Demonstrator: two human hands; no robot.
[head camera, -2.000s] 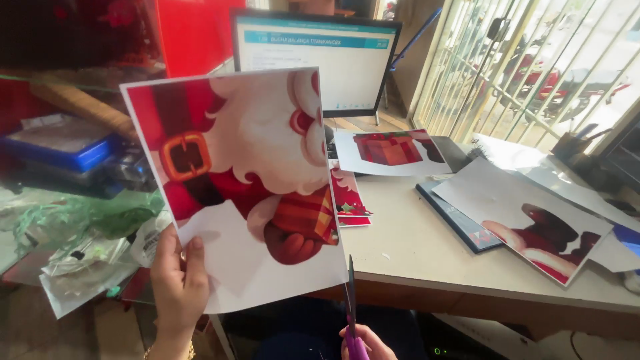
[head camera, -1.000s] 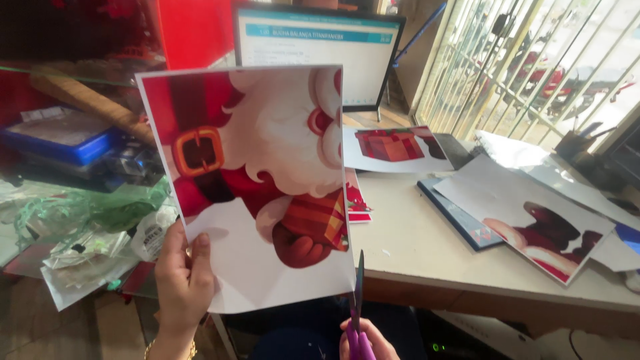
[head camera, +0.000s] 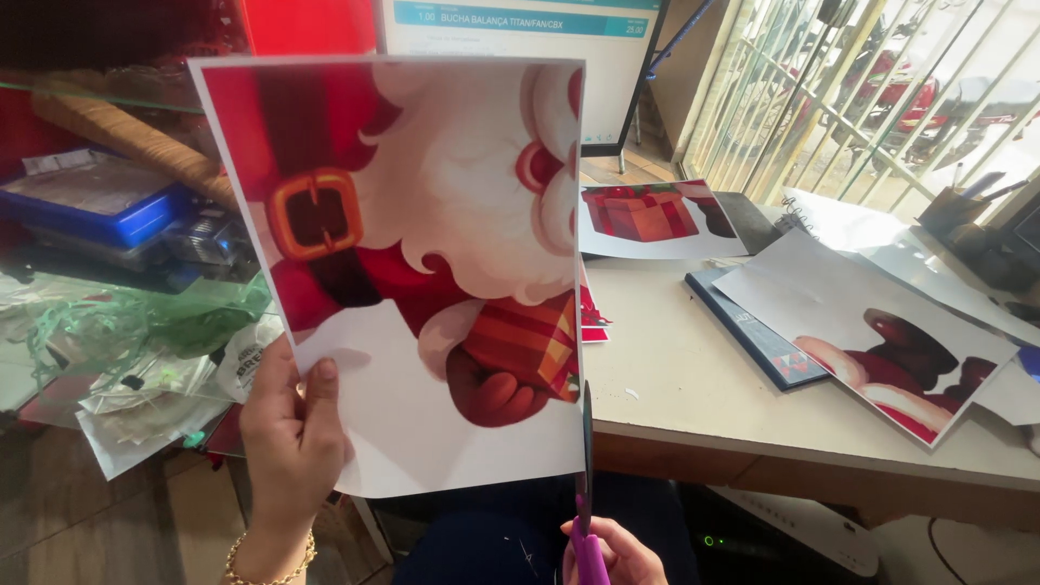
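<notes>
My left hand (head camera: 296, 431), with a gold chain bracelet at the wrist, grips the lower left edge of a printed sheet (head camera: 390, 422). The sheet shows part of a Santa Claus turned sideways: white beard, belt buckle, red mitten and striped gift. My right hand (head camera: 617, 552), at the bottom of the view, holds scissors (head camera: 587, 520) with purple handles. Their dark blades point up along the sheet's right edge, near its lower right corner. Whether the blades touch the paper is hard to tell.
On the desk (head camera: 650, 357) lie a gift print (head camera: 650, 215), a print with boots (head camera: 902, 357) over a dark blue flat item (head camera: 756, 333), and a spiral notebook (head camera: 837, 219). A monitor (head camera: 520, 49) stands behind. At left are a blue tray (head camera: 122, 211) and plastic bags (head camera: 179, 325).
The sheet in my left hand has shifted a little to the right. The scissor blades were apart a second ago and now look closer together. The view has moved nearer to the sheet.
</notes>
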